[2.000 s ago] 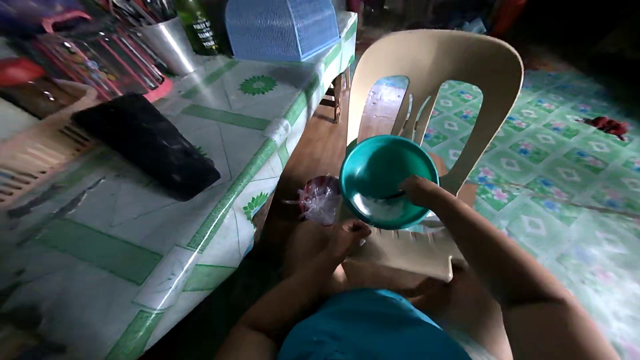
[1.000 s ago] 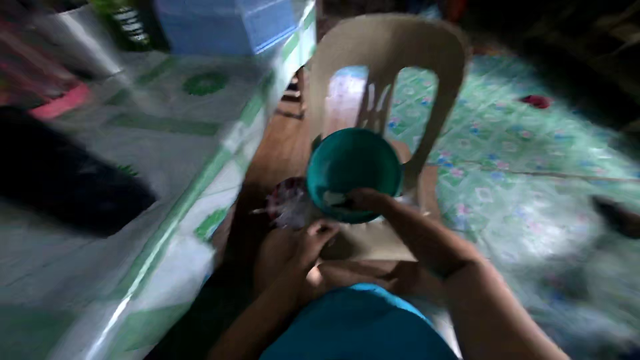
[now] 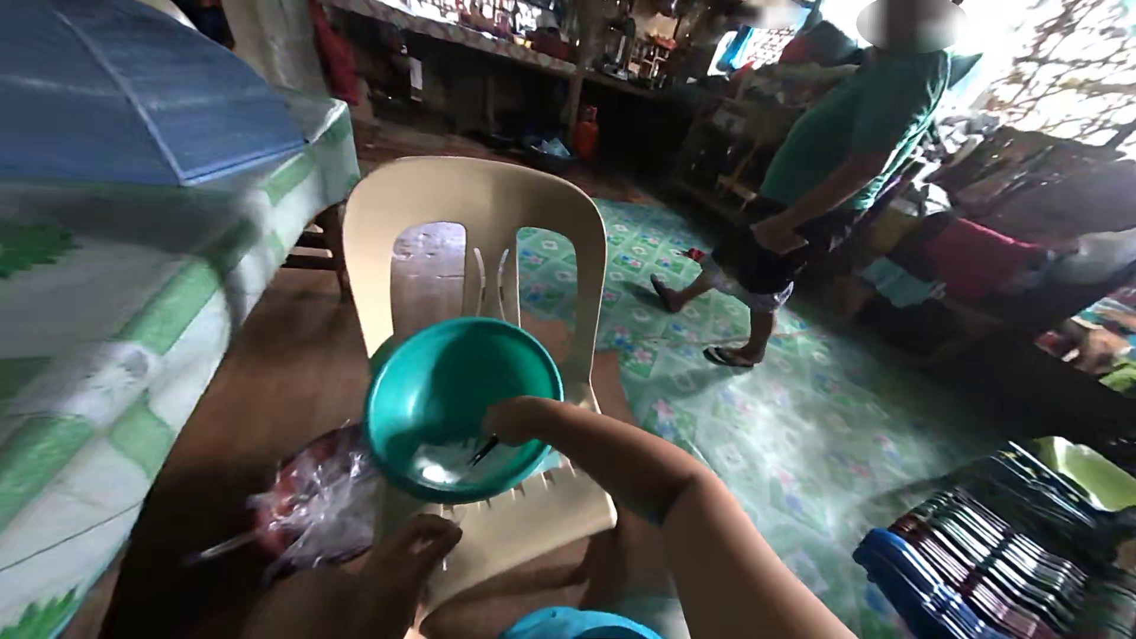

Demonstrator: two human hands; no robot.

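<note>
A green plastic basin (image 3: 457, 355) sits on the seat of a beige plastic chair (image 3: 524, 524). My right hand (image 3: 524, 420) reaches over its right side, closed on a thin dark utensil (image 3: 482, 450) that points down into the basin. Near the utensil's tip lies something whitish, too blurred to name. My left hand (image 3: 430, 539) is just below the basin's near rim, by the seat's front left; whether it holds anything is not clear. A clear plastic bag (image 3: 333, 506) with something red inside is left of the chair.
At left stands a table with a green and white cover (image 3: 169, 311), bearing a blue plastic cover (image 3: 160, 106). A person in a green shirt (image 3: 852, 124) is on the patterned floor sheet at right. Stacked plastic items (image 3: 976, 559) lie lower right.
The view has swung up and right, bringing in the person at right. My right hand stays at the basin with the utensil, and the basin remains on the chair.
</note>
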